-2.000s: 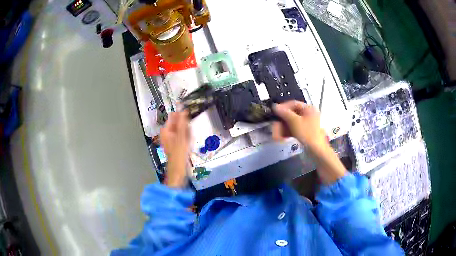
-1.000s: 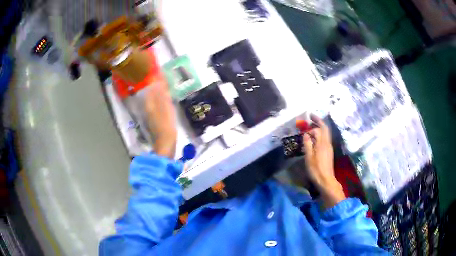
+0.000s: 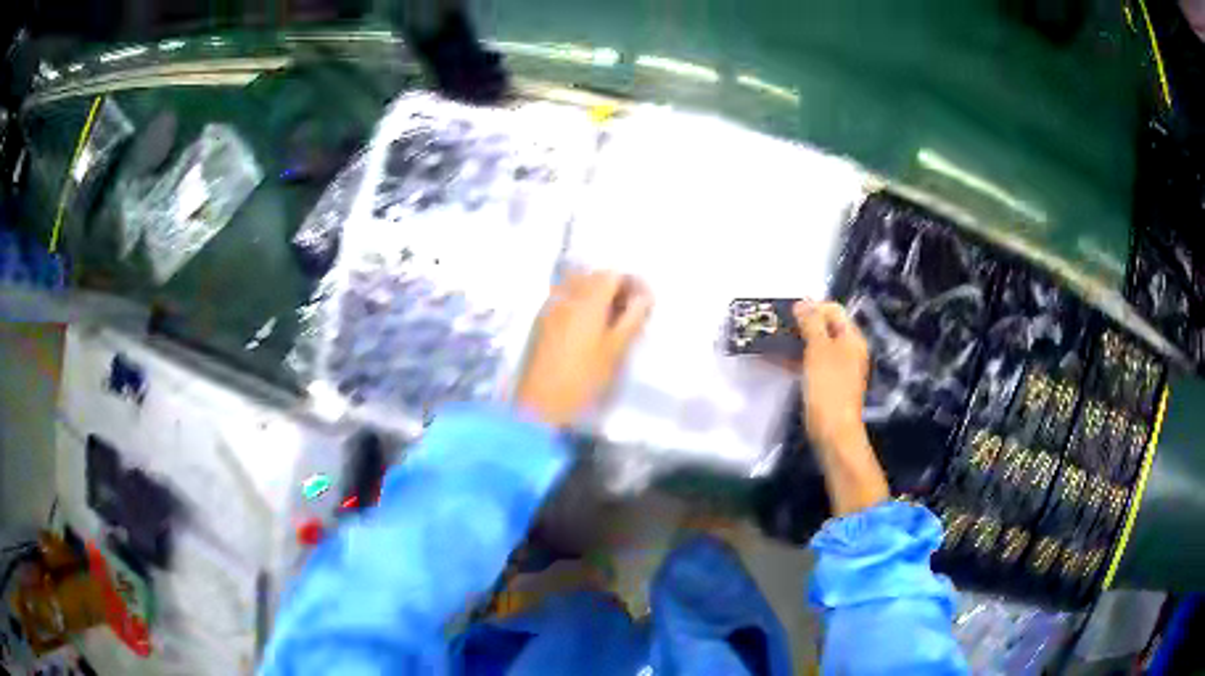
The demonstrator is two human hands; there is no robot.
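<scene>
My right hand (image 3: 835, 376) holds a small black camera cover plate (image 3: 764, 326) by its right end, above the white sheet (image 3: 714, 198). Gold-coloured rings show on the plate. My left hand (image 3: 576, 346) is blurred, over the seam between the white sheet and the clear blister tray (image 3: 430, 251), fingers curled; whether it holds anything cannot be told. The blister tray carries dark pieces. A black pocket tray (image 3: 1044, 436) with gold-ringed parts in rows lies to the right.
The white machine table (image 3: 198, 396) is at the lower left, with red and green buttons on its edge. The gold-brown press head (image 3: 60, 594) and red pad (image 3: 119, 601) are at the corner. A crumpled clear bag (image 3: 198, 198) lies on the green belt.
The view has swung from the press to the trays. My left hand has moved from the press side to the sheets. My right hand has carried its plate over the white sheet.
</scene>
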